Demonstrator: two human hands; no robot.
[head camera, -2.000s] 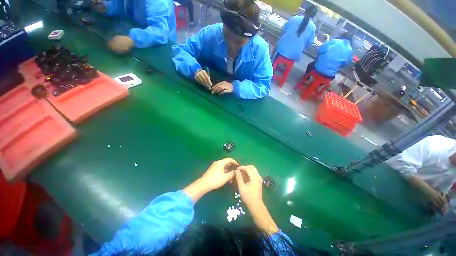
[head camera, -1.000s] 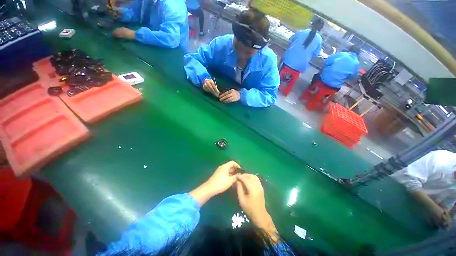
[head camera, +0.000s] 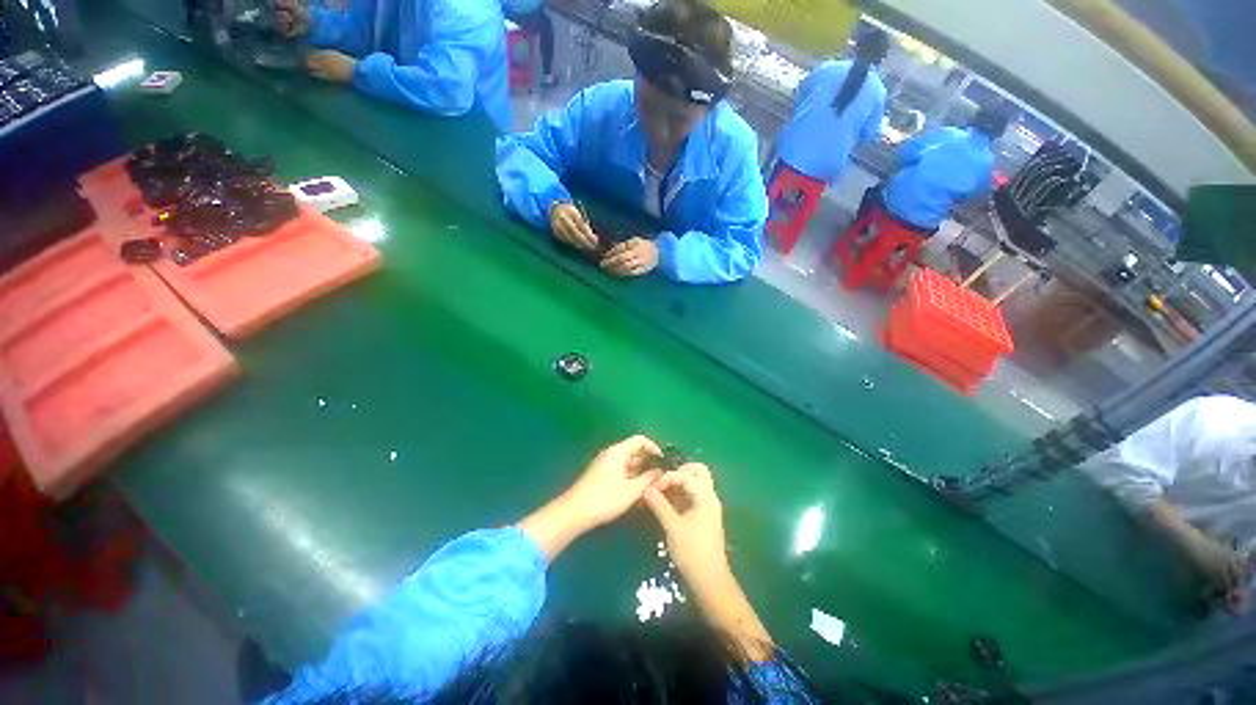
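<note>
My left hand (head camera: 613, 482) and my right hand (head camera: 689, 507) meet at the fingertips just in front of me, over the green belt. A small dark unit (head camera: 670, 459) shows between the fingers, mostly hidden; the left fingers are closed around it. The right fingertips touch it, and whether they hold a tiny piece cannot be seen. Tiny white pieces (head camera: 654, 598) lie in a loose pile below my right hand. Another small dark unit (head camera: 570, 366) lies alone on the belt, beyond my hands. A plain white slip (head camera: 827, 625) lies right of the pile.
Salmon-red trays (head camera: 110, 361) are at left, one holding a heap of dark units (head camera: 207, 197). A white-framed part (head camera: 324, 193) lies beside them. A person in blue (head camera: 647, 172) works opposite. Another dark unit (head camera: 986, 650) is at lower right. A person's arm (head camera: 1182, 530) is at right.
The lone dark unit beyond my hands has shifted left along the belt. The unit beside my right hand is no longer there. My hands stay together, with the held unit now more visible.
</note>
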